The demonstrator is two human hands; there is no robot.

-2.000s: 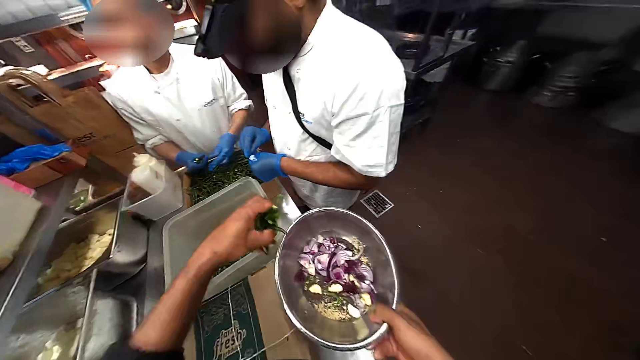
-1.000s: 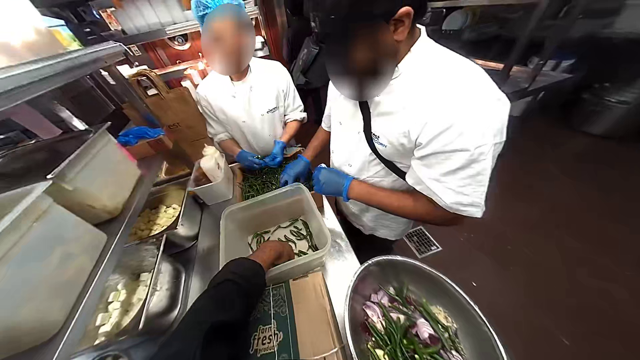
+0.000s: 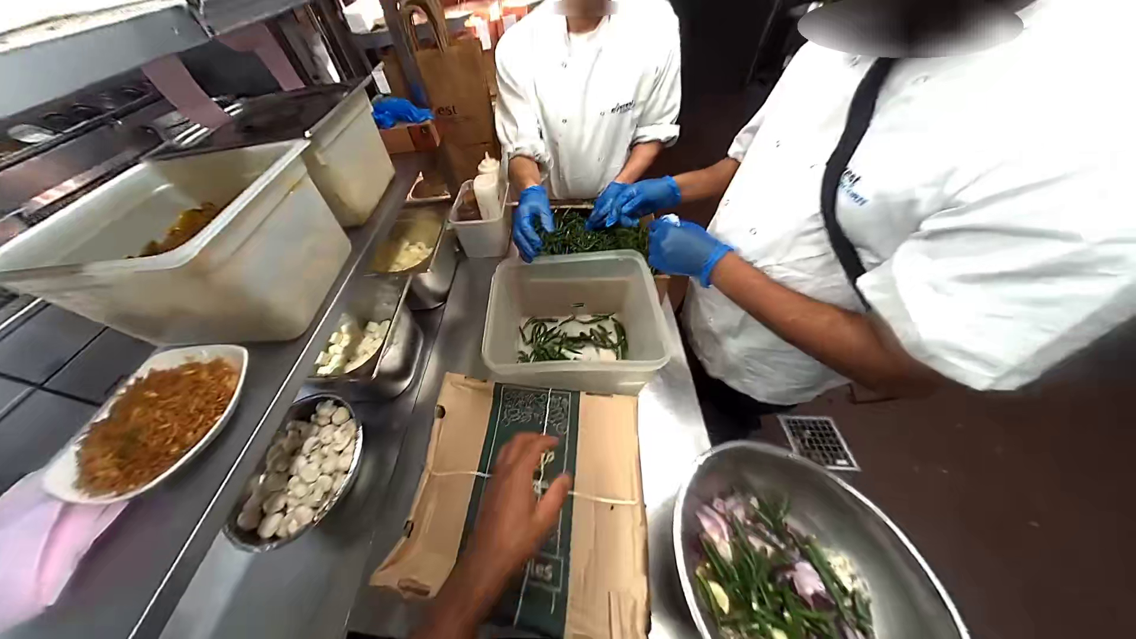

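Observation:
My left hand is over a flattened cardboard box tied with string, its fingers apart and holding nothing. Just beyond the box stands a translucent plastic tub with some green chillies or beans at its bottom. A steel mixing bowl at the lower right contains cut red onion, green pieces and pale bits. My right hand is out of view, so what supports the bowl is hidden.
Two co-workers in white jackets and blue gloves handle greens beyond the tub. Leftward are steel pans of pale cubes, a bowl of mushrooms, a dish of orange-brown food and large plastic tubs. A floor drain lies right.
My left hand has come out of the plastic tub and back over the cardboard. Green pieces lie on the onions, where two seconds ago mostly onion showed. The view has shifted left.

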